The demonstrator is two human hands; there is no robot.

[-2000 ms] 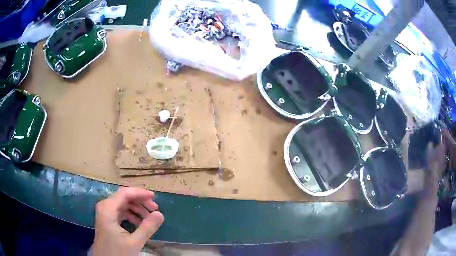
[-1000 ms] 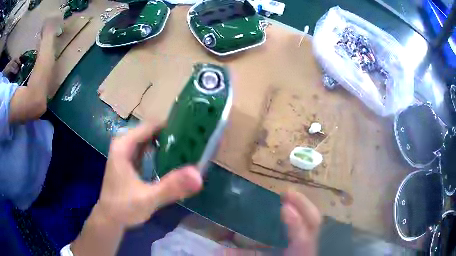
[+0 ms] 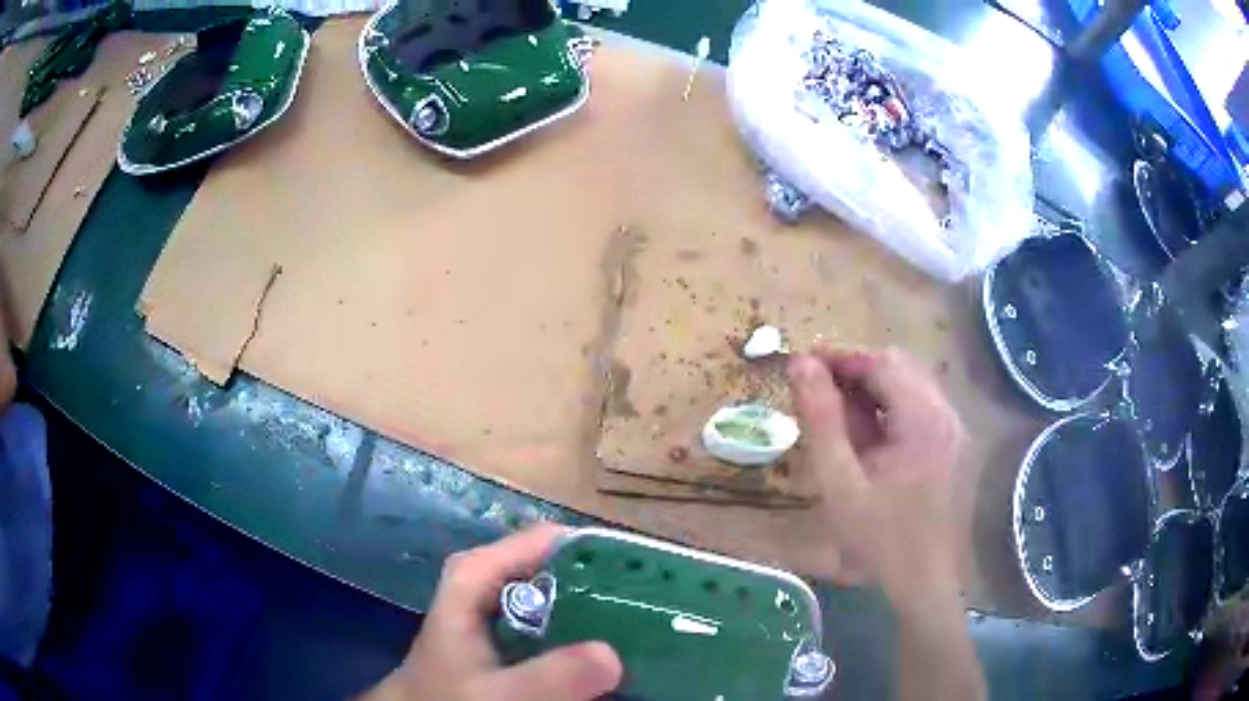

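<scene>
My left hand [image 3: 514, 644] grips a glossy green car body shell [image 3: 671, 616] by its left end, over the bench's front edge. The shell has a silver rim, a round lamp piece at each lower corner and a row of dark holes along the top. My right hand [image 3: 877, 438] is just right of the glue dish [image 3: 749, 433], fingertips close together beside the white lump [image 3: 763, 341]. A thin pale line shows at the fingertips; I cannot tell whether they hold the stick. Dish and lump lie on the stained cardboard pad [image 3: 658, 370].
Two green shells stand at the back left, one near the middle [image 3: 480, 82]. An open plastic bag [image 3: 877, 137] of silver and red bits lies at the back. Several shells [image 3: 1082, 507] stand at right, dark side showing. A person's blue sleeve [image 3: 25, 520] is at the left edge.
The shell in my left hand has turned to lie lengthwise and lower, nearer the middle. My right hand has moved up beside the dish and lump. The view has swung right.
</scene>
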